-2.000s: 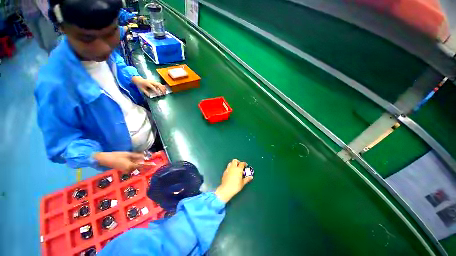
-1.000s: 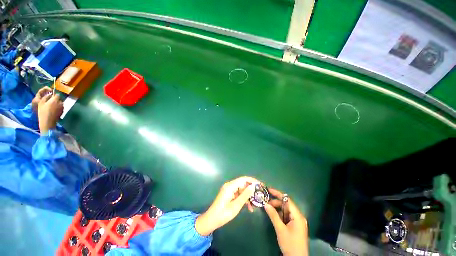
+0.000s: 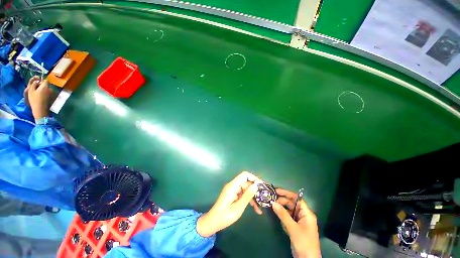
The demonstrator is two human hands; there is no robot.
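Note:
A round watch module (image 3: 265,195), dark with a silver rim, is held above the green bench at the lower middle. My left hand (image 3: 234,204) grips its left edge between thumb and fingers. My right hand (image 3: 298,221) touches its right edge with the fingertips. Slim silver tweezers (image 3: 298,203) stick up from between my right fingers, their tip off the module. The fine detail on the module is too small to tell.
A foam tray (image 3: 108,227) with round units lies lower left, partly behind a dark fan (image 3: 112,194). A red bin (image 3: 121,77) stands on the bench (image 3: 202,116). A black fixture (image 3: 360,201) holding a round unit (image 3: 407,231) is at right. A co-worker's hand (image 3: 39,98) is far left.
The left hand has come from the bench near the fan to the lower middle, and the right hand has come into view. Since one second ago, the tweezers point more upright.

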